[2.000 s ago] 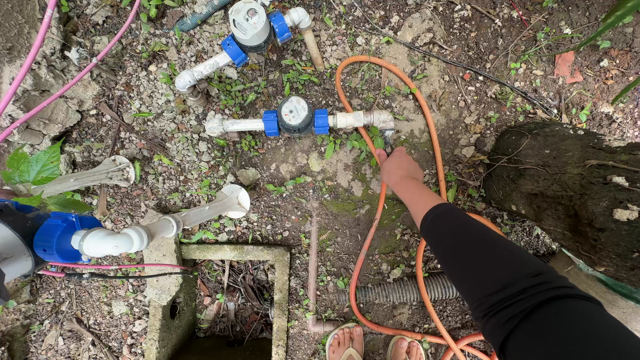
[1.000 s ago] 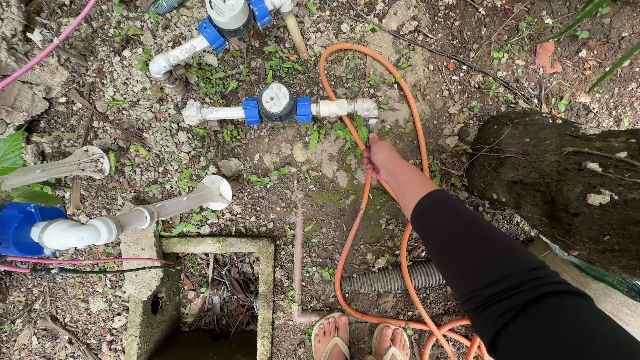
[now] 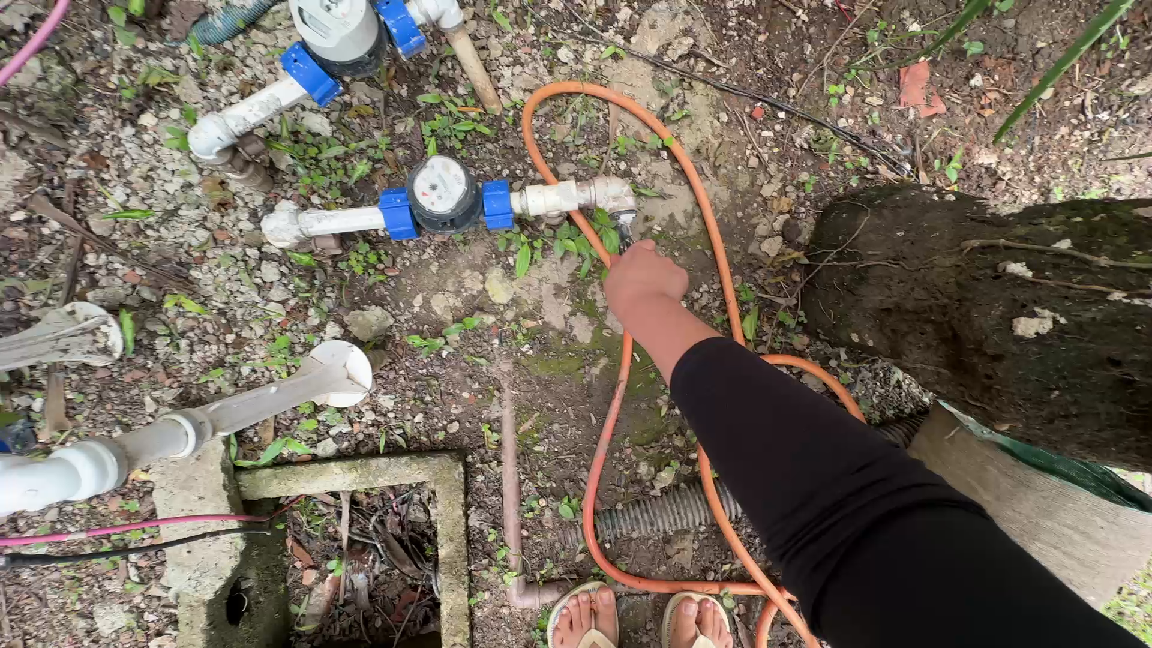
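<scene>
My right hand [image 3: 644,281], in a black sleeve, reaches down to the elbow end of a white PVC pipe [image 3: 610,193]. Its fingers are curled at a small metal fitting [image 3: 625,221] below that elbow, likely a tap; the fingertips are hidden, so the grip cannot be made out. An orange hose [image 3: 706,202] loops around the hand, one strand passing beside or under the fingers. Left of the elbow, a round water meter [image 3: 442,187] sits in the pipe between blue couplings [image 3: 397,213]. My left hand is out of the frame.
Another water meter [image 3: 337,29] stands at the upper left. A concrete-edged pit [image 3: 351,474] holding debris lies at the lower left, near a white pipe [image 3: 261,396]. A dark trunk-like mass [image 3: 972,306] lies right. My sandalled feet [image 3: 585,621] stand at the bottom beside a grey corrugated pipe [image 3: 666,515].
The right hand stays at the fitting below the pipe elbow, with its wrist and forearm turned slightly. The hose loop remains around it. The view has shifted somewhat.
</scene>
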